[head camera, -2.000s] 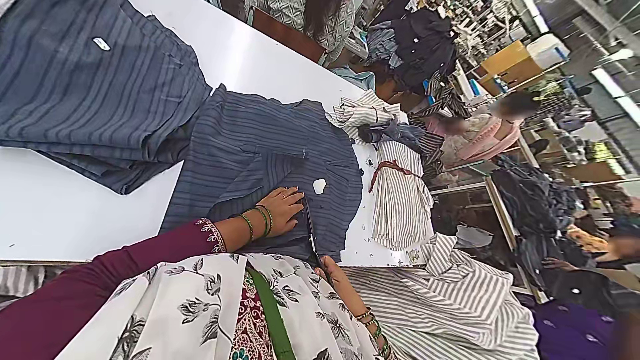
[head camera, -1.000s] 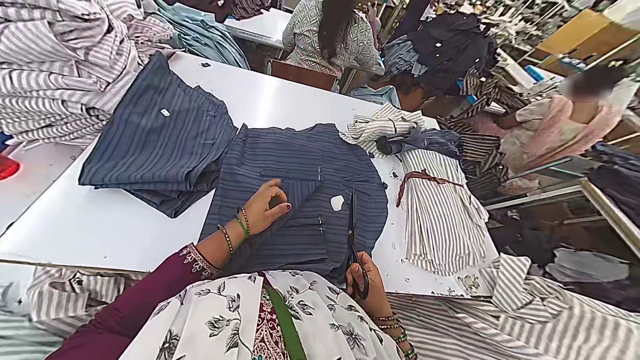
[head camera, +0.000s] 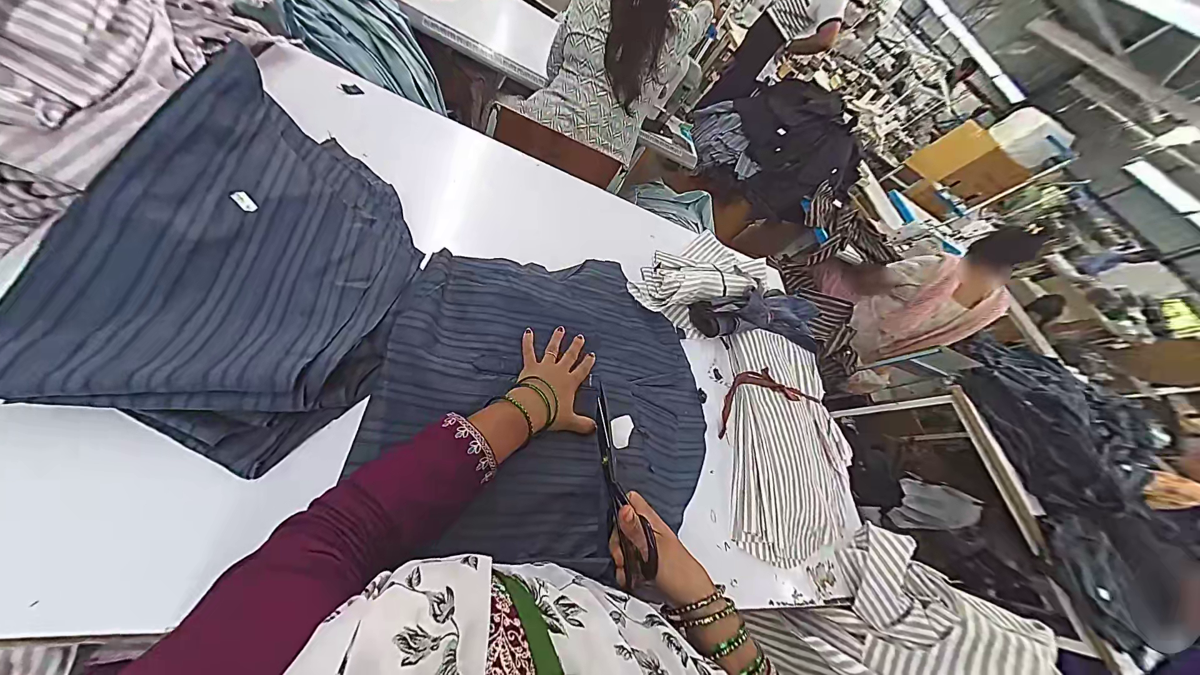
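A dark blue striped fabric piece (head camera: 525, 300) lies on the white table (head camera: 525, 202) in front of me. My left hand (head camera: 559, 380) rests flat on it, fingers spread, holding nothing. In my right hand (head camera: 652, 553) is a pair of black-handled scissors (head camera: 607, 459), the blades lying over the fabric and pointing away from me. Just right of the blades is a small white patch (head camera: 622, 431) on the fabric. A stack of similar dark blue striped pieces (head camera: 216, 272), bearing a small label, lies to the left.
Right of the fabric lies a white striped bundle (head camera: 778, 459) tied with a dark red strip. More striped cloth (head camera: 900, 600) hangs by the near right edge, and a striped heap (head camera: 84, 75) fills the far left. People (head camera: 600, 75) sit beyond the table.
My left hand, raised with bent fingers one second ago, is now flat and spread on the fabric. The scissors remain in my right hand. The view has shifted.
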